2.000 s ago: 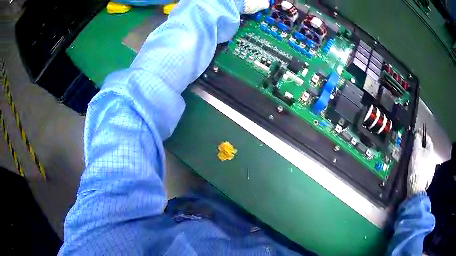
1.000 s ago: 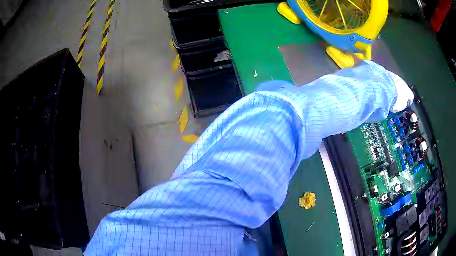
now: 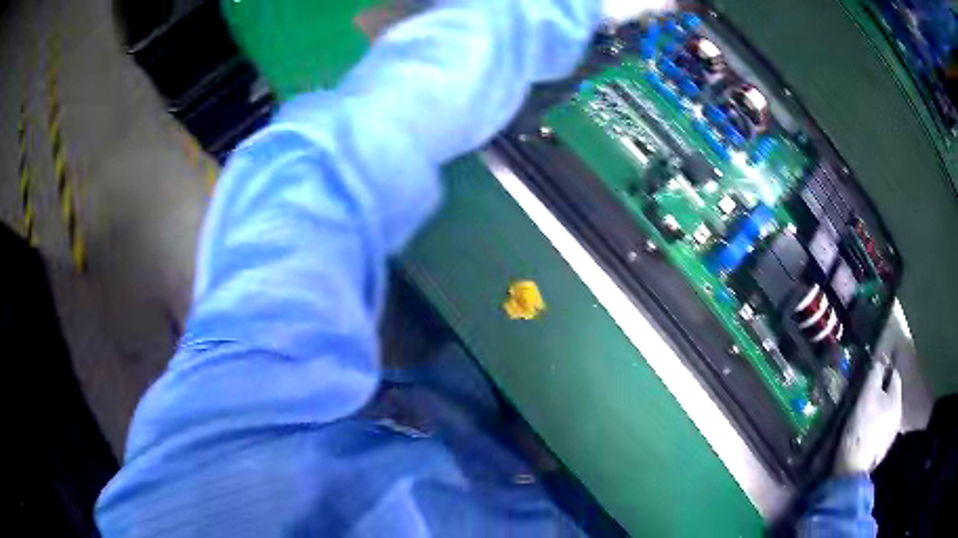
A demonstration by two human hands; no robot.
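Note:
A framed circuit board assembly [image 3: 725, 226] lies slanted on a shiny steel plate [image 3: 588, 271]. It has a thick black frame, a green board, blue and dark blocks, and coils with red and white windings. My left hand [image 3: 637, 8], in a white glove, is at the frame's far left end; the top edge of the picture cuts it off and its fingers are hidden. My right hand [image 3: 872, 420], also gloved, is at the frame's right end, with a blurred thin dark tool, seemingly tweezers [image 3: 886, 370], showing at its fingers.
A yellow lump [image 3: 523, 299] sits on the green bench mat [image 3: 462, 263] in front of the steel plate. Black bins [image 3: 210, 95] stand at the upper left, beside a floor with yellow-black tape [image 3: 63, 200]. Blue and dark parts [image 3: 924, 42] show at the top right.
The view has swung back right from the fan and floor, so the whole board and my right hand show again. My left hand remains at the board's far left end.

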